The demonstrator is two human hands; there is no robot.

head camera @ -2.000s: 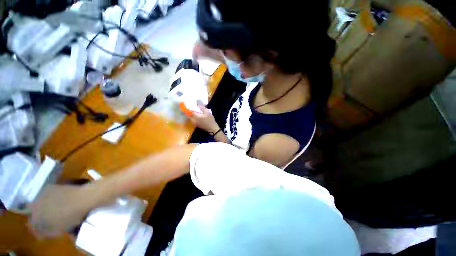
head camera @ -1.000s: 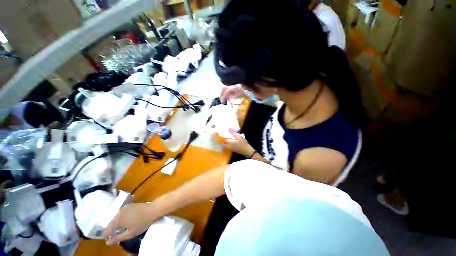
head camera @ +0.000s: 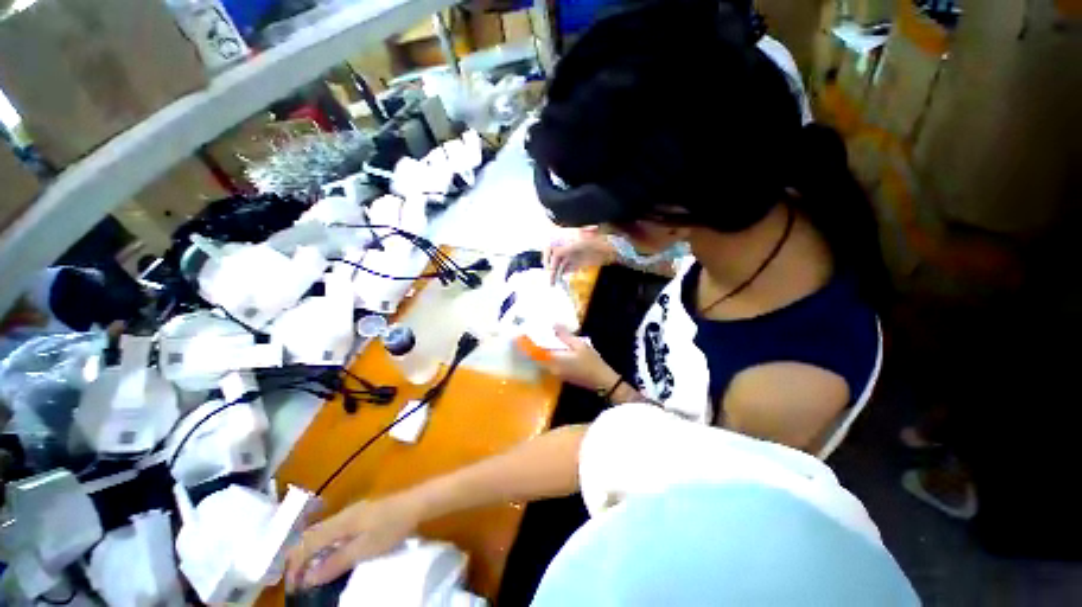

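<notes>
Neither of my hands is in view. Nearest in front of me, a person in a light blue cap and white sleeve reaches a bare arm to the bottom of the bench; their blurred hand [head camera: 356,540] is at a white camera housing [head camera: 403,575] with a dark part, cut off by the lower edge. Another white camera [head camera: 223,540] lies left of it, and a black cable [head camera: 398,415] runs up right. Further along, a person with a face mask holds a white camera [head camera: 543,304] with an orange thing [head camera: 534,349] at their lower hand.
Many white cameras [head camera: 125,403] and black connectors are piled along the left of the orange bench [head camera: 457,451]. A small white block [head camera: 411,421] and a small round bottle [head camera: 398,340] stand out on it. A pale rail [head camera: 226,101] crosses above the pile. Cartons [head camera: 1009,119] are at right.
The view has swung left and up, so the bench and people sit further right and more of the pile shows. The nearer person's hand stays near the close cameras; the masked person still holds their camera.
</notes>
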